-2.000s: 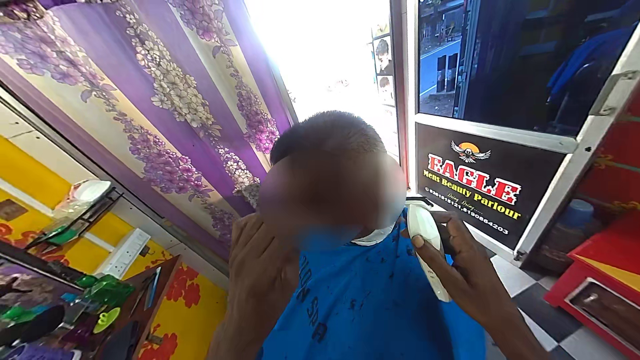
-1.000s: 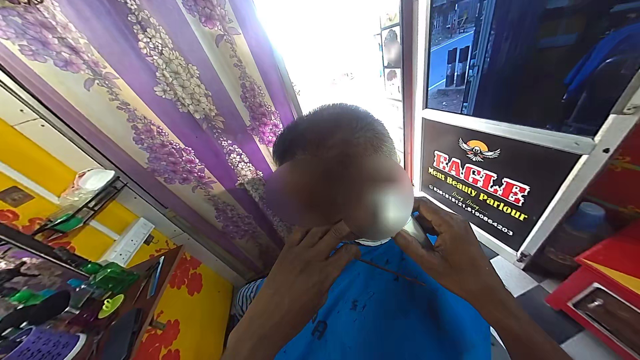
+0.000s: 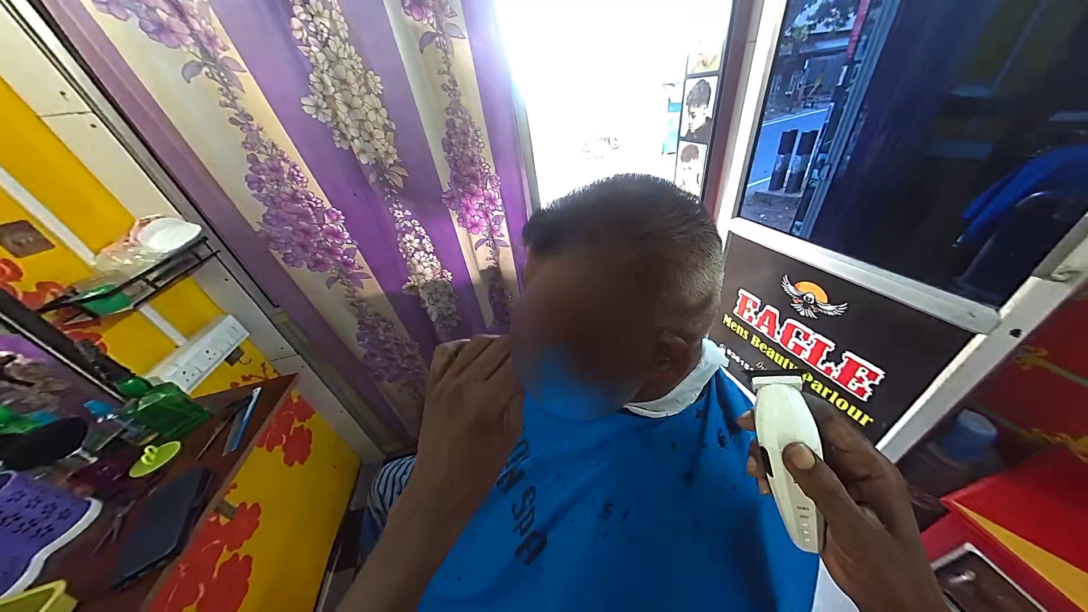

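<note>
A seated person's head (image 3: 629, 246) with short dark hair is in the middle, turned toward the left. A white neck strip (image 3: 693, 387) circles the neck above a blue barber's cape (image 3: 629, 510) dotted with hair clippings. My right hand (image 3: 858, 501) holds a white cordless hair trimmer (image 3: 790, 459), its blade end up, to the right of the neck and apart from the head. My left hand (image 3: 476, 408) is raised at the face, fingers bent; the fingertips are hidden, so I cannot tell whether they touch it.
On the left, a wooden counter (image 3: 93, 565) carries a green bottle (image 3: 170, 408), a purple basket (image 3: 34, 518) and a dark flat object (image 3: 161, 527). Behind the person hang a purple floral curtain (image 3: 340, 170) and, to the right, a glass door (image 3: 901, 153). A red cabinet (image 3: 1020, 518) stands at lower right.
My right hand has drawn the trimmer away from the neck toward the right. The head has turned further to the left. My left hand has moved up beside the face.
</note>
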